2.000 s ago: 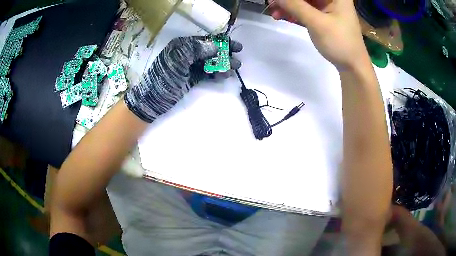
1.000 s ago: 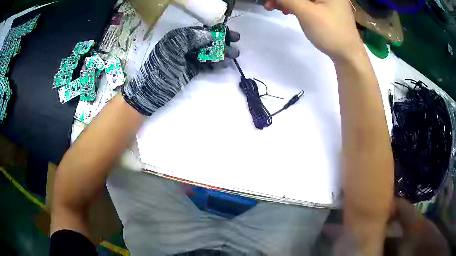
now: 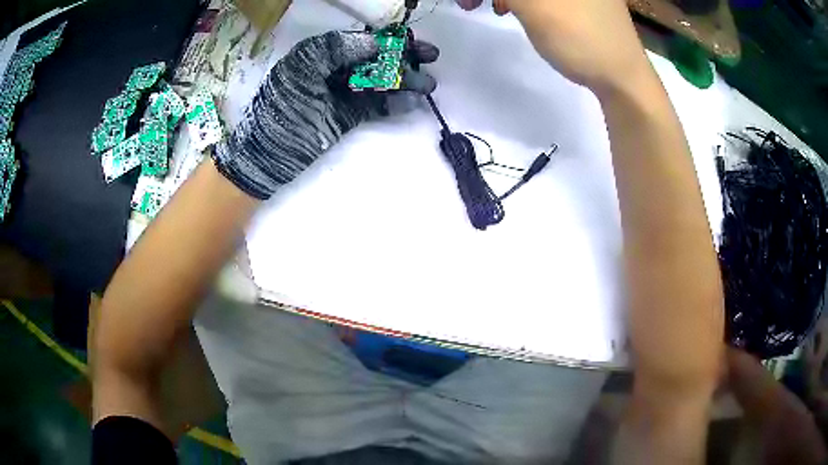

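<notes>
My left hand [image 3: 313, 100], in a mottled grey-black knit glove, holds a small green circuit board [image 3: 379, 65] at the top centre, pale pads showing. A black DC cable [image 3: 473, 189], folded into a tied bundle, runs from under my left fingers onto the white sheet; its barrel plug [image 3: 540, 163] points up and right. A dark slim tip [image 3: 410, 7] points down at the board's top edge. My bare right hand [image 3: 554, 27] is at the top edge, its fingers partly cut off; whether it holds anything is unclear.
Loose green boards [image 3: 154, 123] lie at the left, partly on a black surface [image 3: 68, 182]. Green board strips [image 3: 27, 82] are at the far left. A large black cable pile [image 3: 772, 245] lies at the right. Part of another person's arm [image 3: 772, 409] shows at the lower right.
The gloved left hand and board sit higher in the picture, and the board is tilted more. The right hand is also higher. The bench things have shifted slightly upwards too.
</notes>
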